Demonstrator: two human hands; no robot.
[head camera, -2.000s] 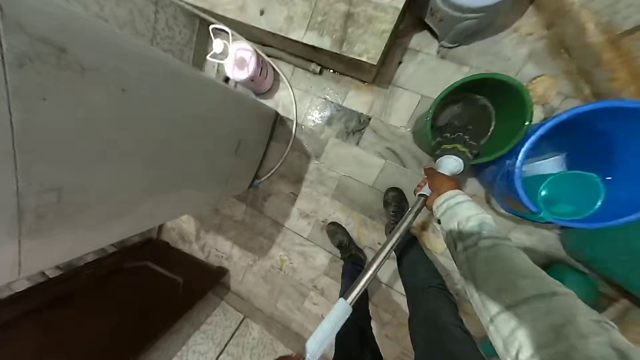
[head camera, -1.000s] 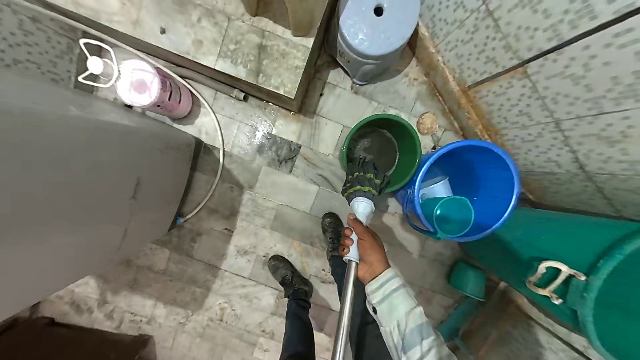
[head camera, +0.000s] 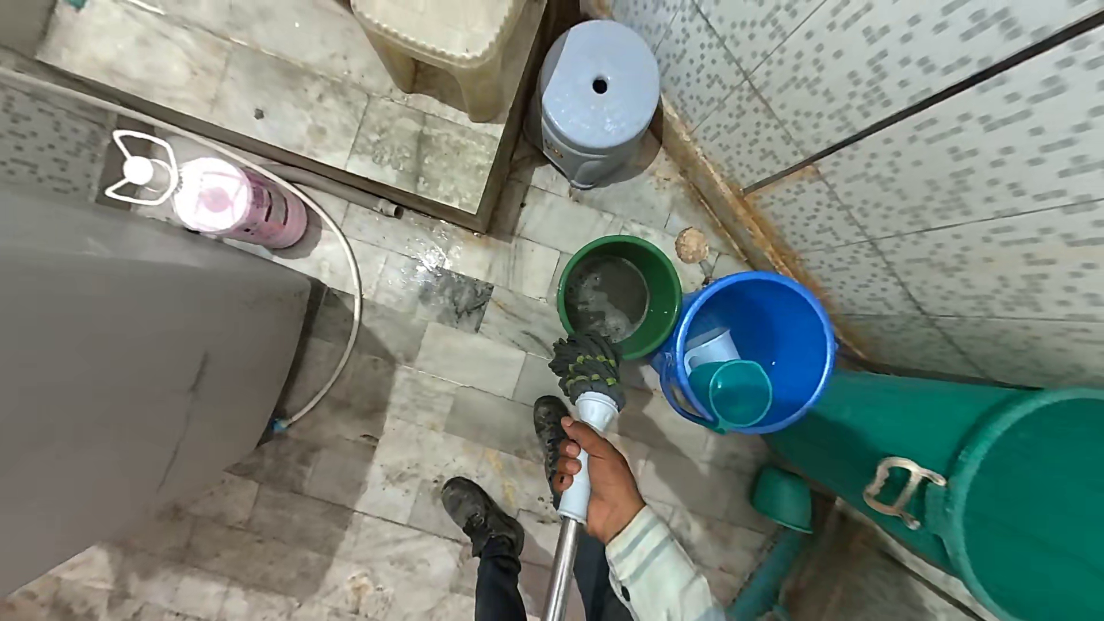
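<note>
My right hand (head camera: 599, 483) is closed around the white grip of a twist mop (head camera: 576, 509) with a metal pole. Its dark grey, yellow-banded mop head (head camera: 588, 366) is bunched at the near rim of a green bucket (head camera: 664, 297), which holds murky, foamy water. Touching that bucket on the right is a blue bucket (head camera: 824, 345) with a teal mug (head camera: 740, 393) and a white mug (head camera: 712, 348) at its near side. The lower end of the pole runs out of the frame, and my left hand is not in view.
A grey stool (head camera: 601, 86) and a beige stool (head camera: 440, 34) stand at the top. A large green drum (head camera: 897, 440) lies right of the buckets. On the left are a pink gas cylinder (head camera: 276, 211), a pale hose (head camera: 356, 302) and a grey cabinet-like block (head camera: 147, 371). The marble floor looks wet.
The mop head, inside the green bucket two seconds ago, is now at its near rim, and the water surface shows more fully. The view has shifted towards the right wall.
</note>
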